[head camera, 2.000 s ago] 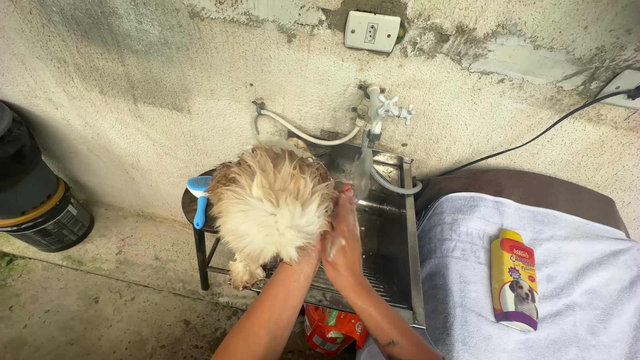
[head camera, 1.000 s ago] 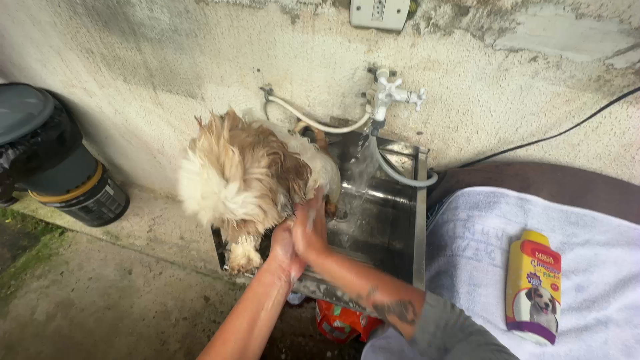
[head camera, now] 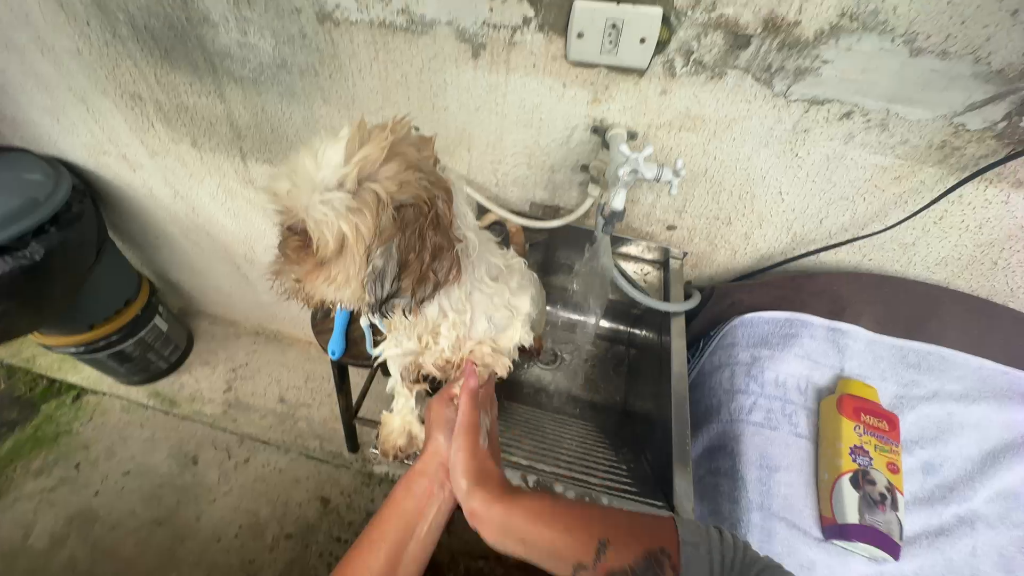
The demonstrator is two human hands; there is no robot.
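A wet, long-haired white and tan dog [head camera: 480,304] stands partly in a stainless steel sink [head camera: 592,400], its head turned to the left. My left hand [head camera: 442,416] and my right hand [head camera: 476,432] are pressed around the lather-wet fur of one front leg, palms facing each other. What lies between the palms is mostly hidden. The dog's other front paw [head camera: 400,434] rests at the sink's left front edge. From the white tap [head camera: 628,172], water runs into the basin. A yellow dog shampoo bottle [head camera: 862,472] lies at the right.
A blue-handled pet brush [head camera: 339,332] lies on a dark stool [head camera: 344,400] behind the dog's head. At the right, a light towel [head camera: 760,416] covers a dark rounded surface. Hoses and a black cable [head camera: 880,230] run along the wall. A black bucket [head camera: 136,336] stands at left.
The dog's head, low and facing toward me two seconds ago, is now raised and turned to the left. My hands have stayed together at its front leg.
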